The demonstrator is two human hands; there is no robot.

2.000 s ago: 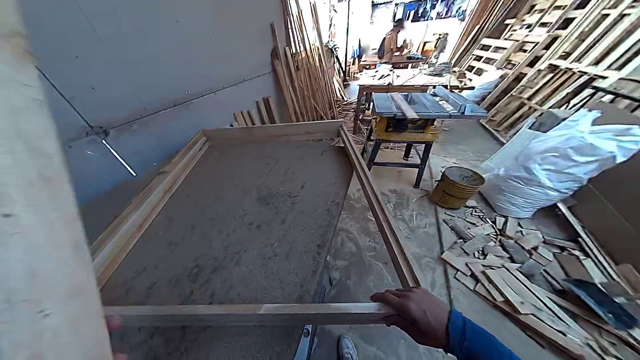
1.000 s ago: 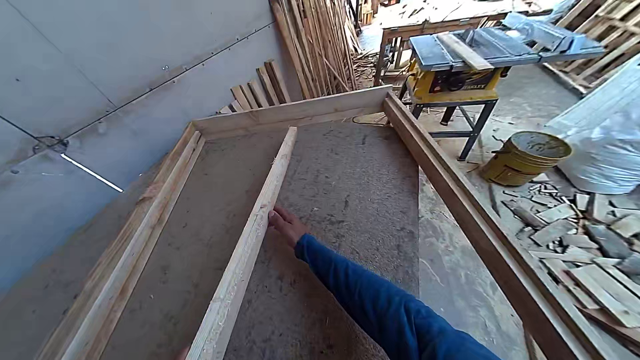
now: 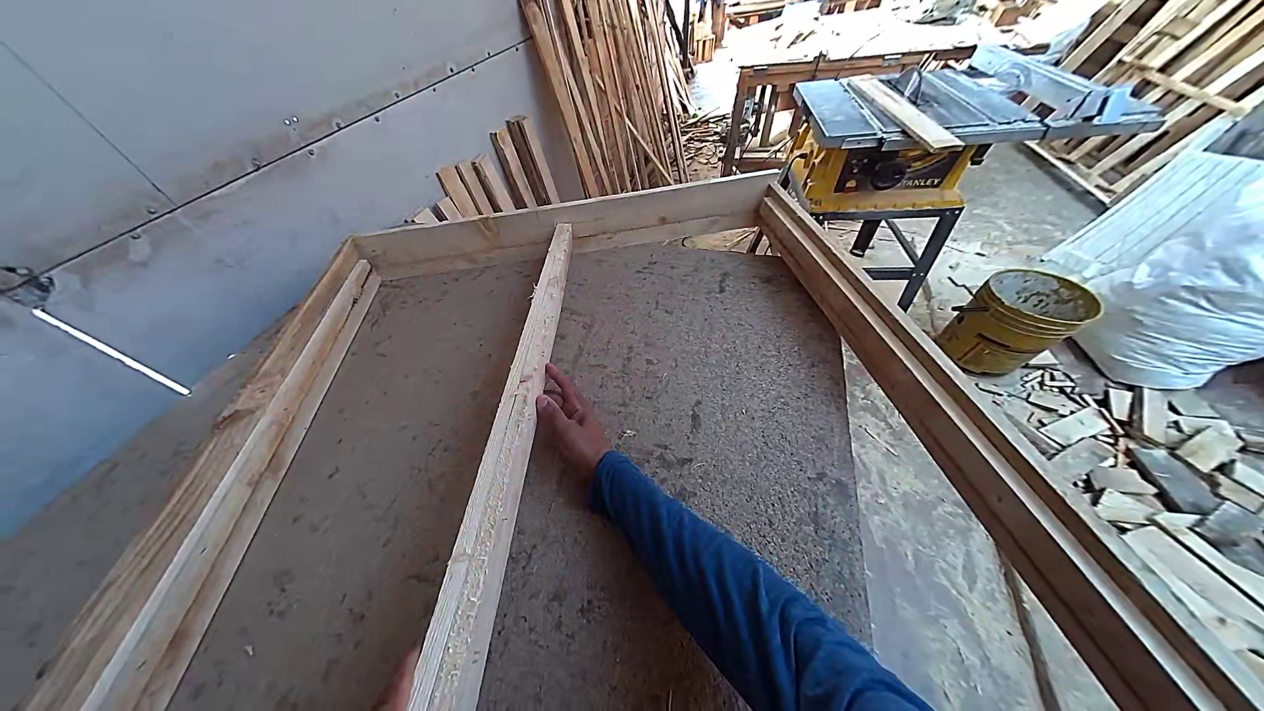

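A long wooden batten point(image 3: 506, 454) runs lengthwise inside a rectangular wooden frame point(image 3: 612, 212), its far tip close to the frame's far rail. My right hand point(image 3: 573, 420), in a blue sleeve, holds the batten from its right side near mid-length, thumb and fingers against the wood. At the bottom edge, my left hand point(image 3: 398, 683) shows only in part beside the near portion of the batten, mostly hidden by it, so its grip cannot be made out. The frame lies on a grey-brown board point(image 3: 691, 434), with doubled strips along its left and right sides.
A yellow table saw point(image 3: 879, 168) with a wood strip on top stands beyond the frame's far right corner. Right of the frame are a yellow bucket point(image 3: 1022, 316), a white sack point(image 3: 1175, 276) and scattered wood offcuts point(image 3: 1165, 464). Wooden strips point(image 3: 612, 99) lean at the grey wall point(image 3: 296, 89).
My right hand was on a crosswise near piece two seconds ago; now it is on the lengthwise batten. Since one second ago, the batten's far tip has come closer to the far rail.
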